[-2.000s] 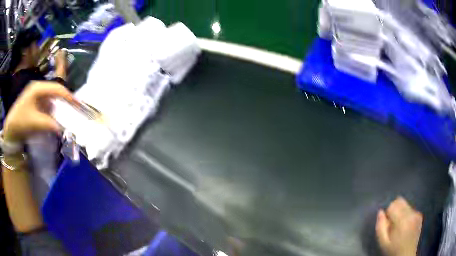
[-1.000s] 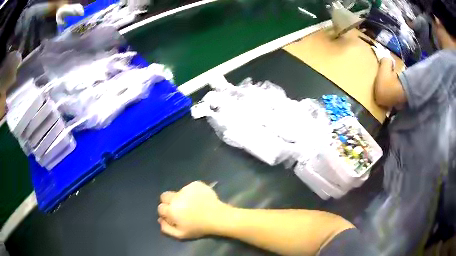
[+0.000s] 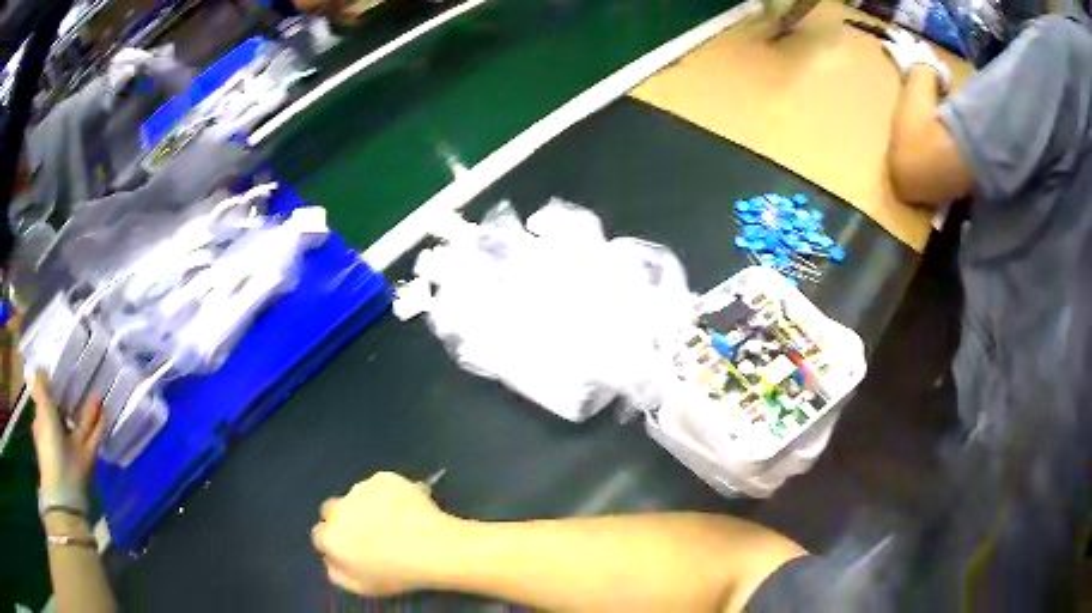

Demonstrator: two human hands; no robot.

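Observation:
My left hand is at the lower left edge, fingers apart, against the near end of a stack of white power strips; I cannot see a firm grip. My right hand is a fist low over the dark mat, with the short grey tip of a small tool sticking out by the thumb. An open power strip housing, with green board, blue and yellow parts showing, lies face up on other white pieces, beside bagged white cords.
The stack and more bagged cords stand on a blue pad across the green conveyor belt. Small blue parts lie beyond the open housing. A brown board and a person in grey with a gloved hand are at the right.
My left hand has come into view at the stack. The view has shifted, and the open housing shows more fully. My right hand stays a fist, lower and further left in the picture.

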